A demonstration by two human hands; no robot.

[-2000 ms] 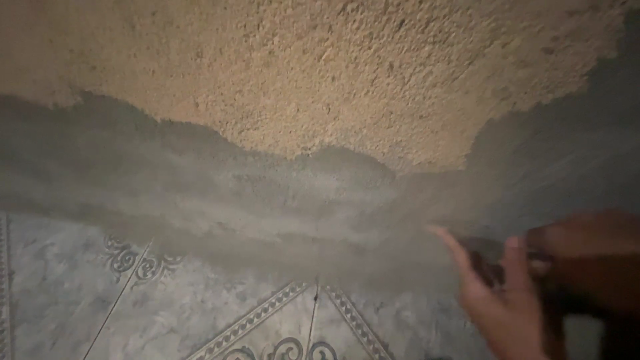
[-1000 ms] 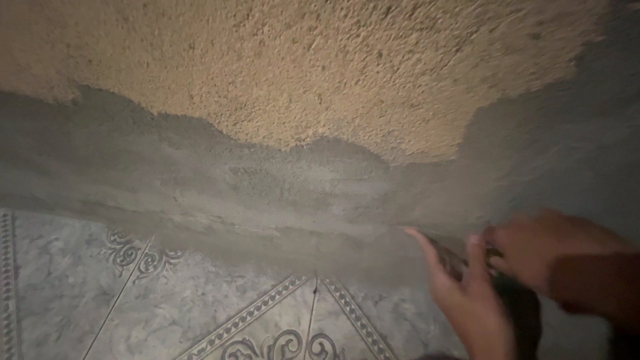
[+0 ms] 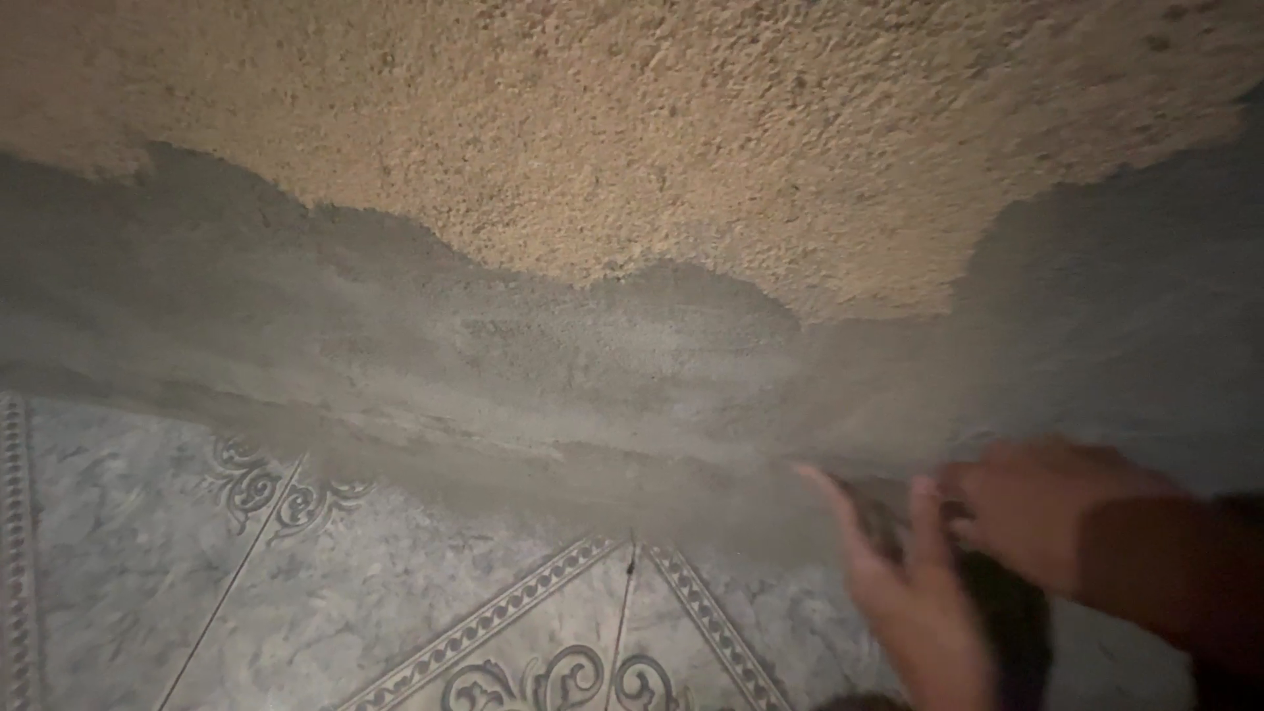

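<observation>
At the lower right, my left hand [image 3: 913,592] reaches up from the bottom edge, its index finger and thumb spread against the smooth grey cement band [image 3: 592,395] at the foot of the wall. A small dark thing [image 3: 879,518] shows between that finger and thumb, too blurred to name. Just right of the left thumb is my right hand [image 3: 1047,509], its fingers curled and blurred. Whether it holds anything cannot be made out. The grey band has a wavy upper edge against rough tan plaster [image 3: 632,128].
Patterned grey floor tiles [image 3: 326,602] with scroll and border designs meet the lower edge of the cement. On the right, the grey surface [image 3: 1145,296] rises higher and lies in shadow. A dark sleeve [image 3: 1229,592] covers part of the right forearm.
Both hands have moved left along the foot of the wall since the earliest frame. They stay close together, and the left index finger still points up and to the left.
</observation>
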